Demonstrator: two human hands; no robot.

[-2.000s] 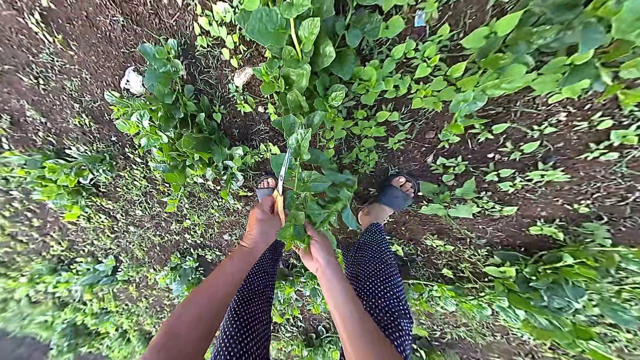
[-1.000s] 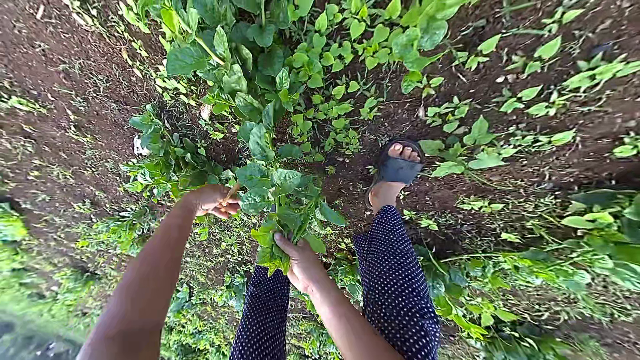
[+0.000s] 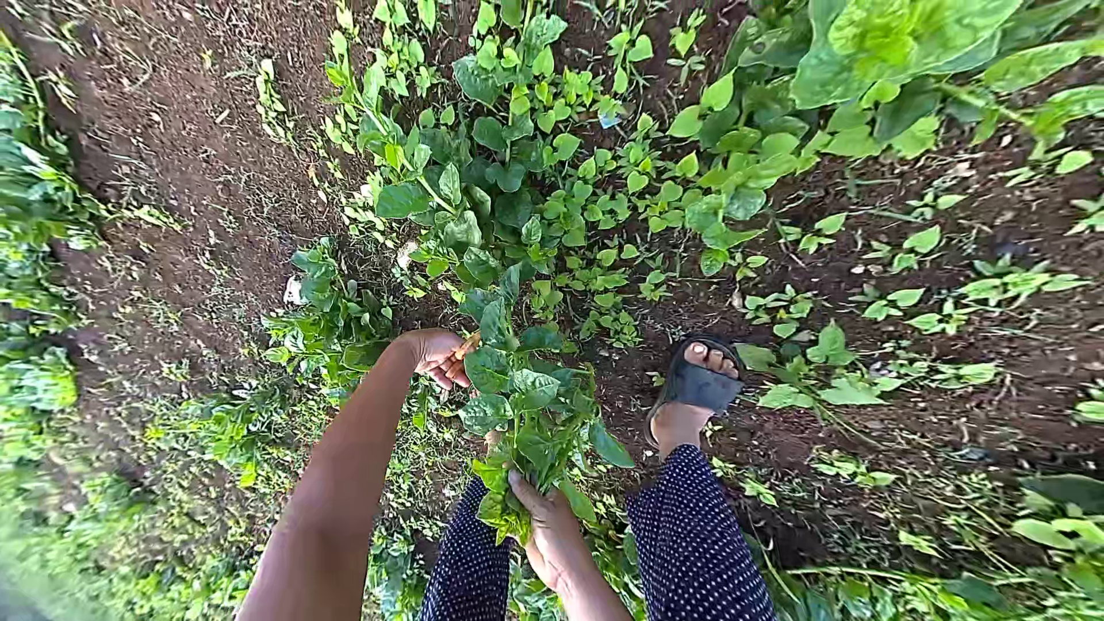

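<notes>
My right hand (image 3: 548, 526) is closed around a bunch of leafy green stems (image 3: 539, 410), whose leaves point up and away from me. My left hand (image 3: 442, 355) is at the bunch's left side, its fingers curled on the orange-brown handle (image 3: 468, 345) of a cutting tool. The tool's blade is hidden behind the leaves. Just beyond the bunch grow upright leafy plants (image 3: 461, 228) with broad green leaves, and their lower stems are mostly covered.
A leafy clump (image 3: 323, 315) grows left of my left hand, beside a small white object (image 3: 293, 291). My sandalled foot (image 3: 703, 379) stands on brown soil at the right. Small seedlings (image 3: 914, 302) and larger leafy plants (image 3: 750, 155) grow farther right.
Two seconds ago the scissors-like tool's blade showed upright beside the bunch; now leaves hide it. My left hand has moved away from my right, which still holds the bunch.
</notes>
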